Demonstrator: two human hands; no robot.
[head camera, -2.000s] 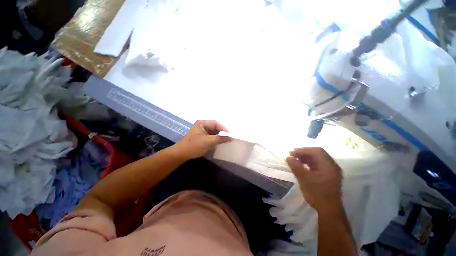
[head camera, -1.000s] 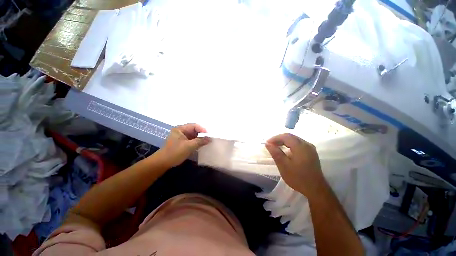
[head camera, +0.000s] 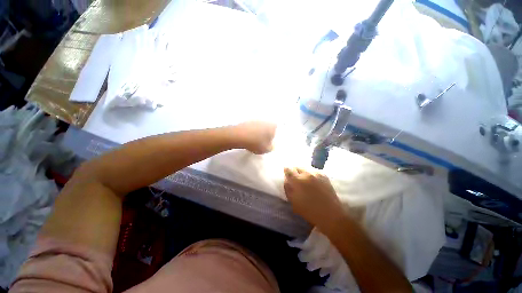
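A pale fabric piece (head camera: 243, 166) lies flat on the white table in front of the sewing machine head (head camera: 395, 97). My left hand (head camera: 258, 137) is at its far side, left of the needle area; its fingertips are lost in glare. My right hand (head camera: 306, 191) is on the near right side, fingertips down on the cloth just left of the needle area. The presser foot and needle are washed out by bright light. Sewn white pieces (head camera: 400, 223) hang off the table edge right of my right forearm.
White pieces (head camera: 137, 74) lie at the upper left beside a brown taped carton (head camera: 57, 74). The grey ruler-marked table edge (head camera: 229, 197) runs in front of me. A dark lamp arm (head camera: 358, 46) stands over the head. A cloth heap (head camera: 23, 189) is at far left. A rounded tan shape shows at the top left.
Both hands have moved from the table's front edge towards the needle area. The cloth held between them at the edge is now laid flat on the table. The view has shifted slightly.
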